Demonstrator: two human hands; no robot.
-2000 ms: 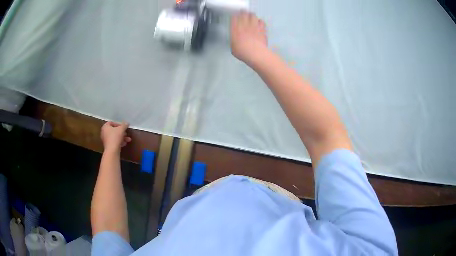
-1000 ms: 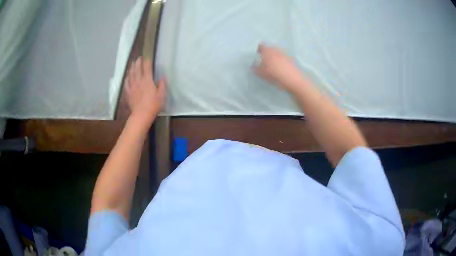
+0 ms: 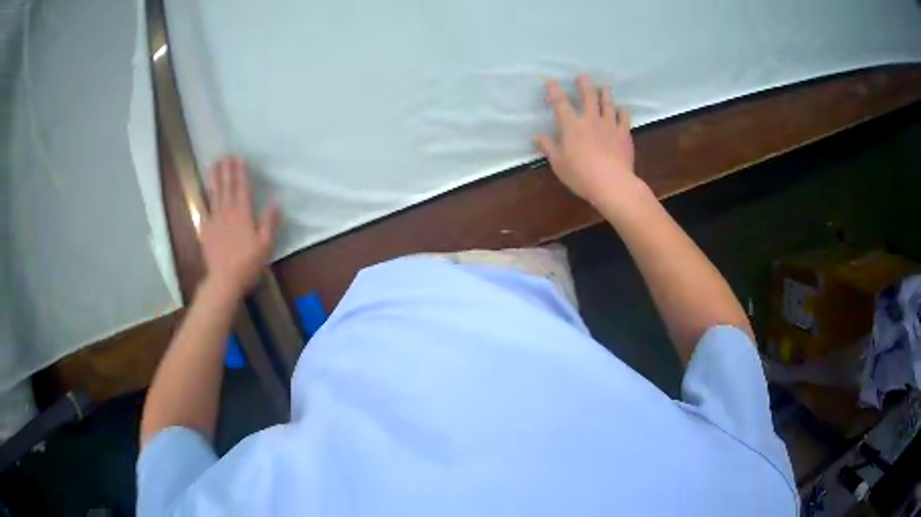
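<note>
The pale lining fabric [image 3: 404, 81] lies over the table, with small wrinkles near its front edge. A second pale piece [image 3: 71, 172] lies to the left, parted from it by a gap. The brass-coloured track rail [image 3: 179, 141] runs through the gap and past the table edge. My left hand [image 3: 235, 227] lies flat, fingers spread, at the fabric's left front corner beside the rail. My right hand [image 3: 589, 141] rests with spread fingers on the fabric near its front edge. Neither hand grips anything. The cutter is not in view.
The brown table edge [image 3: 434, 217] runs along the front. Blue blocks [image 3: 310, 314] sit beside the rail end. A dark bar [image 3: 45, 429] juts out at the lower left. A brown carton [image 3: 833, 303] and crumpled white material [image 3: 897, 343] are at the lower right.
The cutter has left view and the pale fabric is now parted along the rail. My left hand moved from the table edge onto the fabric's corner. My right hand left the cutter and came down near the front edge.
</note>
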